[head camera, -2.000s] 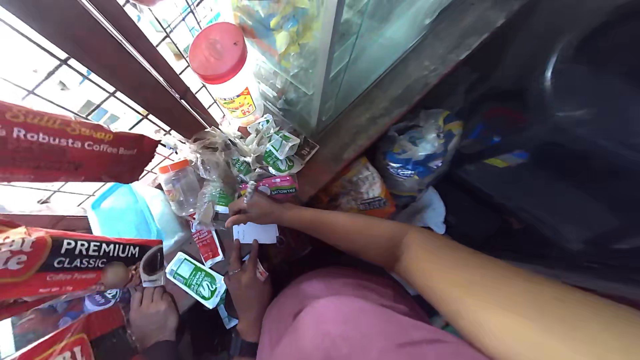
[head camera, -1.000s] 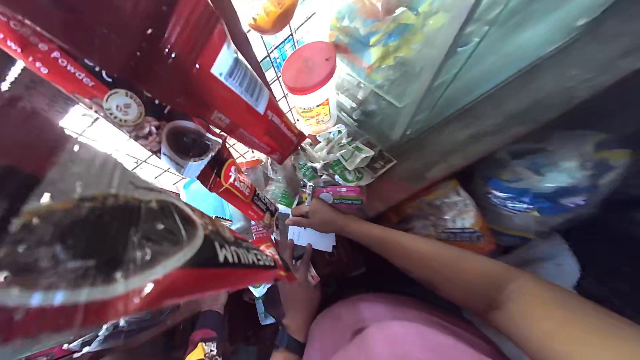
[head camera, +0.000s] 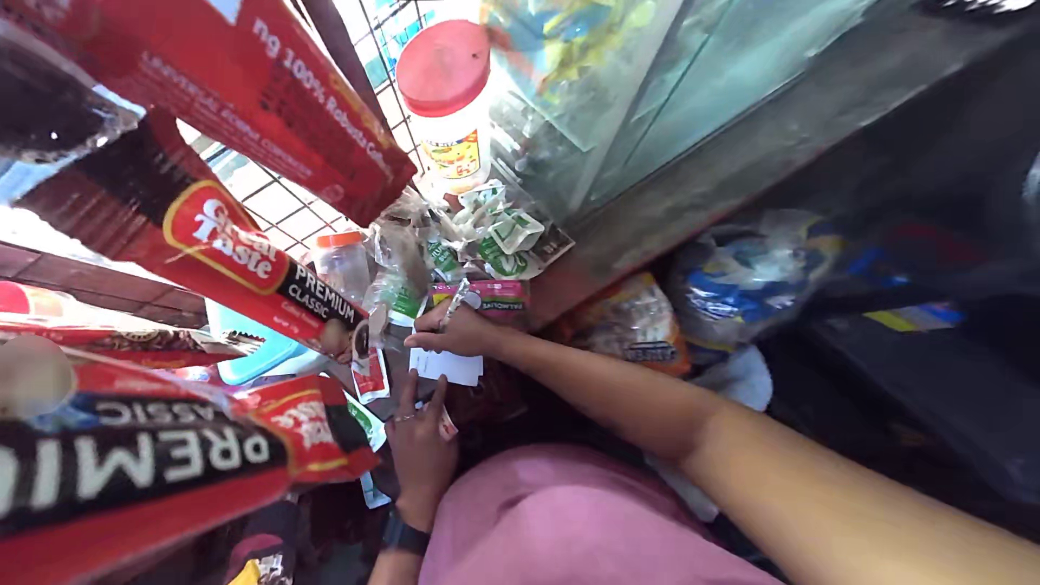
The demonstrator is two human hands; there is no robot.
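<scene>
A pen (head camera: 455, 304) is gripped in my right hand (head camera: 461, 331), its upper end pointing up above the fingers. That hand rests on the upper part of a small white sheet of paper (head camera: 447, 367). Two spread fingers of my left hand (head camera: 422, 439) touch the paper's lower edge; a dark band circles the wrist. Just beyond my right hand lies a pink Palmolive box (head camera: 502, 301). A red and white sachet (head camera: 371, 378) lies left of the paper, and a green and white packet (head camera: 366, 422) is partly hidden beside my left hand.
Red Great Taste coffee packs (head camera: 236, 244) hang close at the left. Beyond the hands stand a red-lidded jar (head camera: 447, 106), an orange-lidded jar (head camera: 341, 264) and crumpled sachets (head camera: 508, 236). A glass case (head camera: 650, 106) is at the upper right, with plastic-wrapped goods (head camera: 743, 280) below it.
The hanging coffee packs have shifted and fill more of the left side than two seconds ago. The view has turned. Both hands remain at the paper.
</scene>
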